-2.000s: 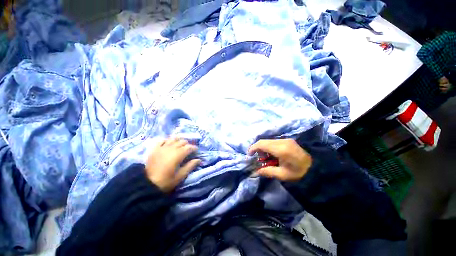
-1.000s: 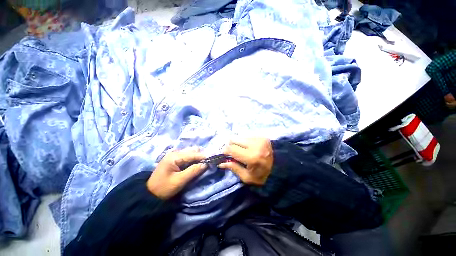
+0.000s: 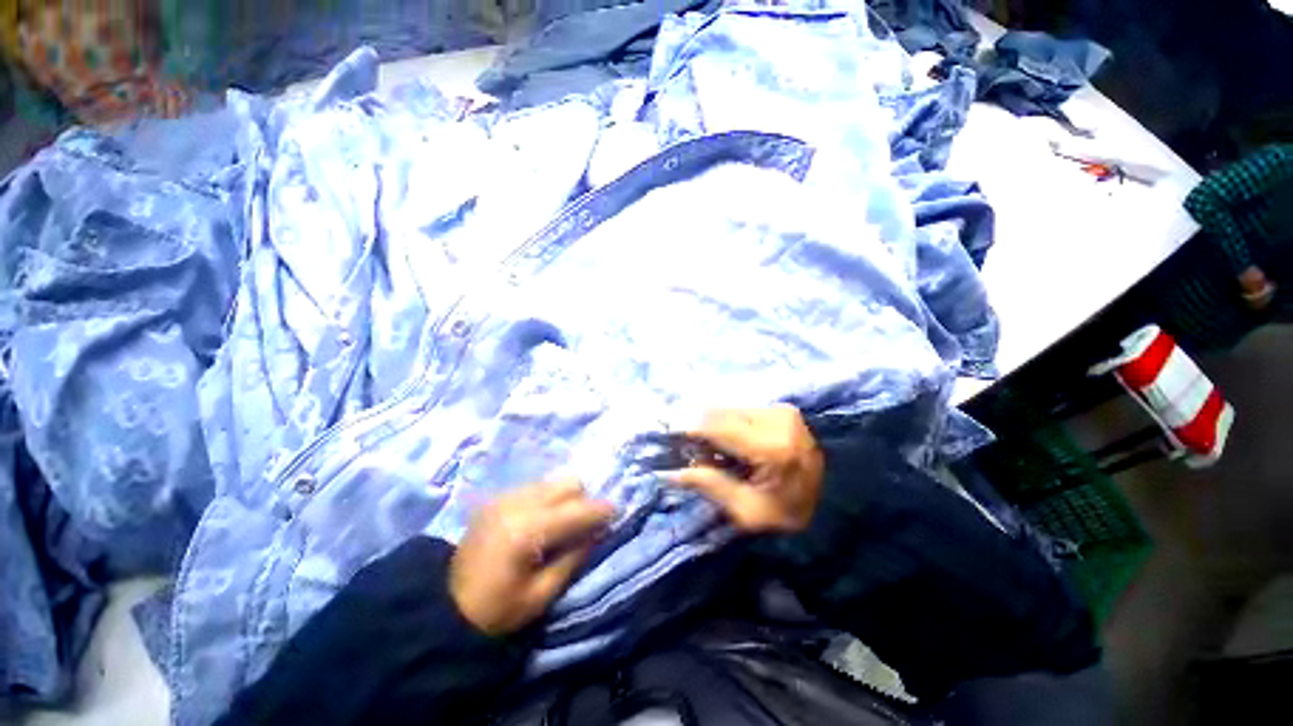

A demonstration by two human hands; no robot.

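A light-blue patterned denim garment [image 3: 709, 270] lies spread and heaped in front of me, glaring white in its middle. A darker studded band [image 3: 624, 192] curves across it. My left hand [image 3: 532, 550] is blurred, its fingers curled at the near folds; whether it pinches cloth cannot be told. My right hand [image 3: 759, 465] is just right of it, apart from it, closed around small dark thread snips [image 3: 705, 454], mostly hidden by the fingers. The snips point left over the folds.
More denim [image 3: 121, 341] is heaped at the left. Another red-handled tool [image 3: 1099, 168] lies on the white tabletop [image 3: 1049, 270]. At the right are a red-and-white stool [image 3: 1174, 394], a green crate [image 3: 1092, 532] and a person's checked sleeve [image 3: 1241, 199]. Darker denim [image 3: 1042, 71] lies at the far side.
Both hands first came together at the fold, my right hand moving left. Now they are apart again, my left hand lower and my right hand slightly back to the right.
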